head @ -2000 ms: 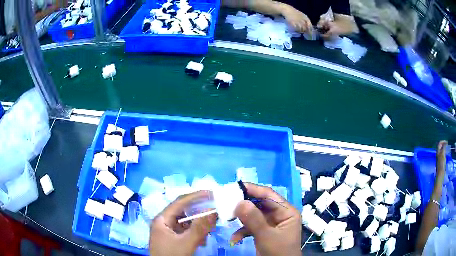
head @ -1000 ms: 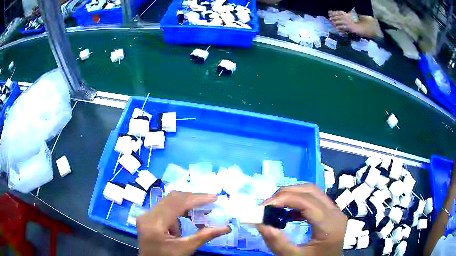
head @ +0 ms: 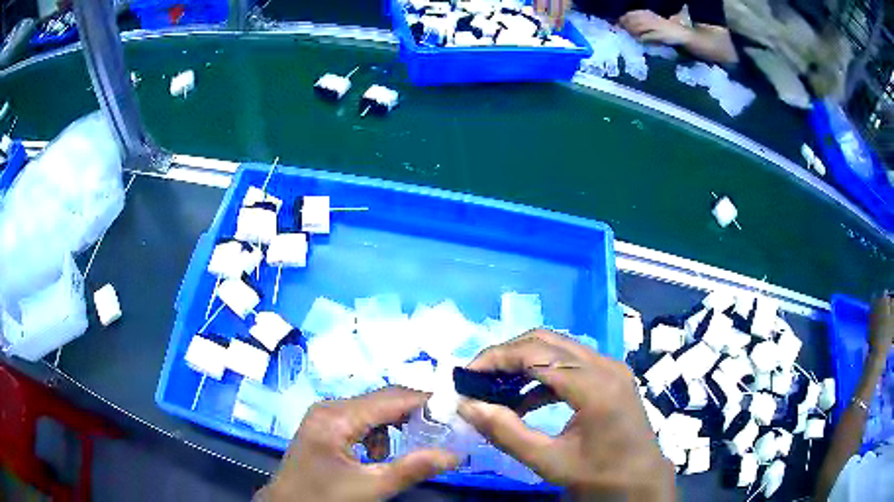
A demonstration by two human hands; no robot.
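Observation:
My right hand (head: pixel 559 417) grips a black-and-white unit by its black body (head: pixel 493 385), with its white end pointing left. My left hand (head: pixel 368 446) holds a translucent plastic cover (head: pixel 427 433) against that white end. Whether the white end is inside the cover is hard to tell. Both hands are over the front of the blue tray (head: pixel 422 201). Loose clear pieces (head: pixel 377 328) lie heaped in the tray behind and beneath the hands. Several units (head: pixel 235 260) with thin leads lie at the tray's left side.
A pile of units (head: pixel 730 373) lies on the bench right of the tray. A clear bag (head: pixel 59 216) and one white unit (head: pixel 107 305) are at left. The green conveyor (head: pixel 441 137) carries several units. Across it are another blue bin (head: pixel 490 67) and a person's arm (head: pixel 686 37).
My hands have brought the unit and cover together, and the black body is now tilted. The far blue bin has shifted right, and units on the belt have moved relative to the tray.

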